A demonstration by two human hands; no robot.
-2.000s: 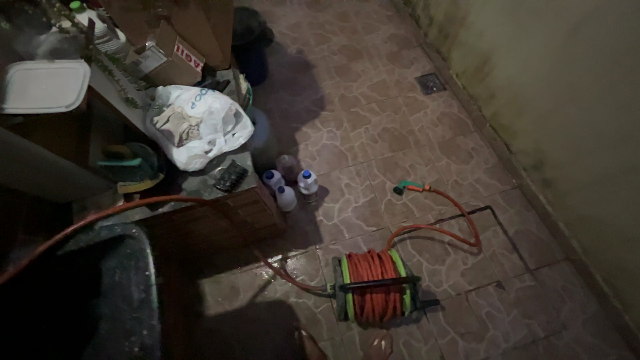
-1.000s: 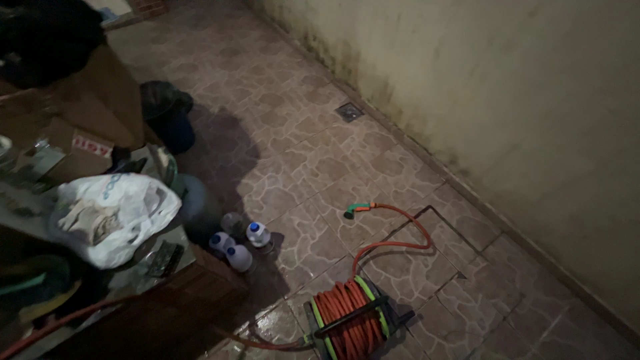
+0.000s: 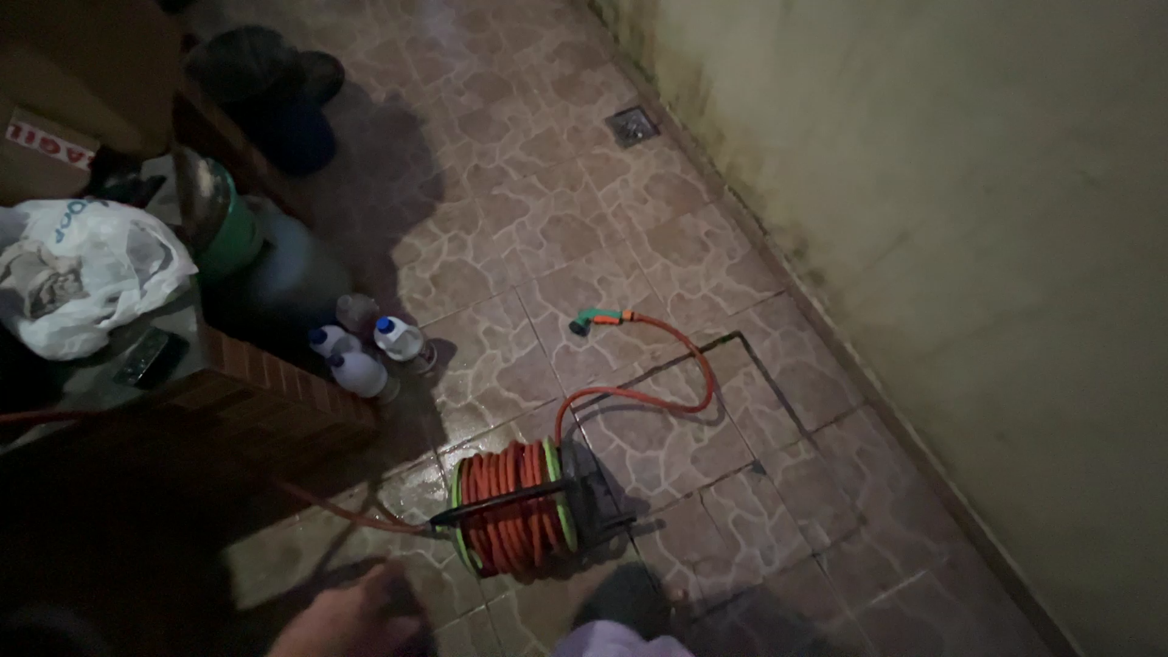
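At the bottom edge, left of centre, a blurred bare hand, which looks like my left hand (image 3: 351, 607), is just below and left of the hose reel (image 3: 516, 506); its fingers are not distinct. My right hand is out of view. Orange hose is wound between the reel's lime-green rims, with a black bar across it. From the reel, a loose length of orange hose (image 3: 707, 365) curves over the tiles to a green and orange spray nozzle (image 3: 602, 318). Another length leaves the reel toward the dark left side. Lavender cloth (image 3: 620, 639) shows at the bottom.
Several plastic bottles (image 3: 397, 338) stand by a brick-sided counter (image 3: 283, 383). On the counter lie a white plastic bag (image 3: 100, 274) and a small dark object (image 3: 152, 358). Behind are a green bucket (image 3: 233, 237) and a cardboard box (image 3: 82, 82). A floor drain (image 3: 631, 126) is near the wall (image 3: 958, 228).
The blurred hand and the lavender cloth have come into view at the bottom. The reel, nozzle and bottles keep their places on the floor; the view has shifted.
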